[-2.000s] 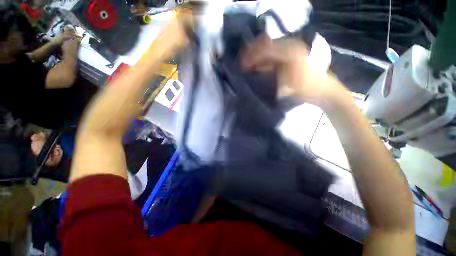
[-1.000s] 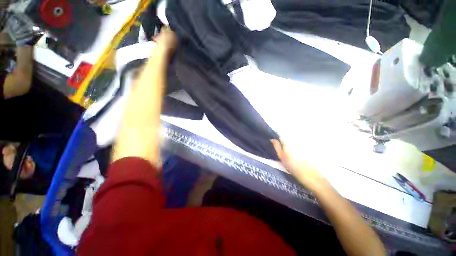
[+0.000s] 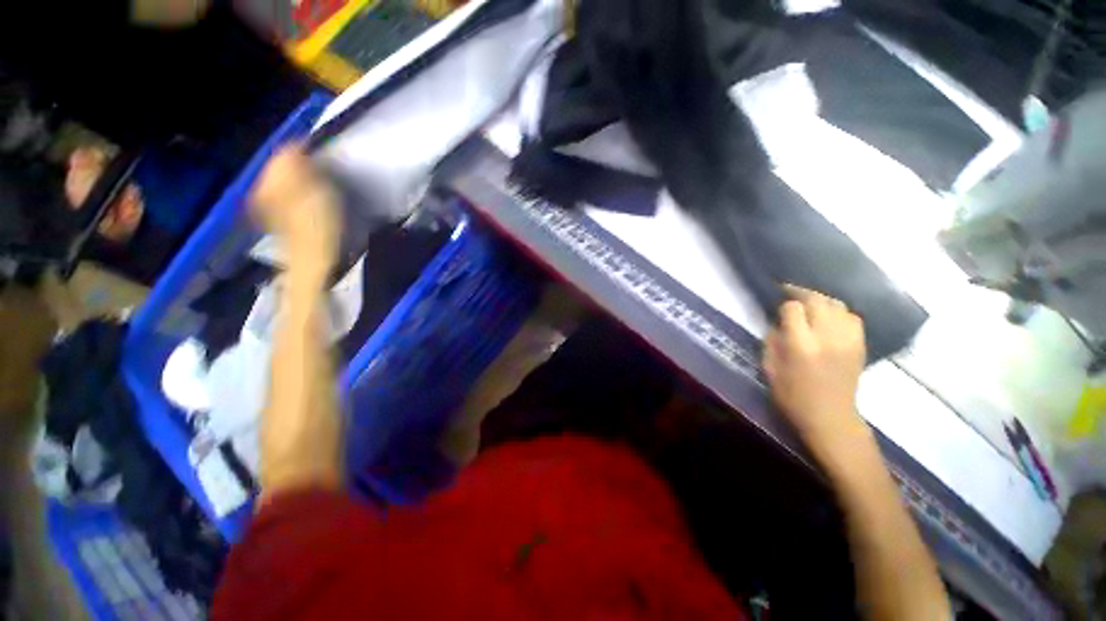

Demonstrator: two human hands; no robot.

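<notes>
Black garment fabric (image 3: 679, 109) lies over the white table, with a long narrow part running down to my right hand. My right hand (image 3: 819, 352) is closed on the lower end of that part, near the table's front edge. A pale garment piece with a dark strip (image 3: 425, 127) reaches from the table over the rim of the blue basket. My left hand (image 3: 297, 206) is blurred above the basket, closed at the blurred lower edge of this piece. Its fingers are not clear.
The blue plastic basket (image 3: 155, 334) holds white and black pieces. The sewing machine (image 3: 1049, 218) stands at the right, with snips or a pen (image 3: 1031, 459) on the table. A ruler (image 3: 631, 273) runs along the front edge. Another person's head (image 3: 115, 194) shows at left.
The view has shifted left and down. My left hand has moved from the black fabric to above the basket. My right hand still holds the black part's end; the pale piece is drawn over the basket.
</notes>
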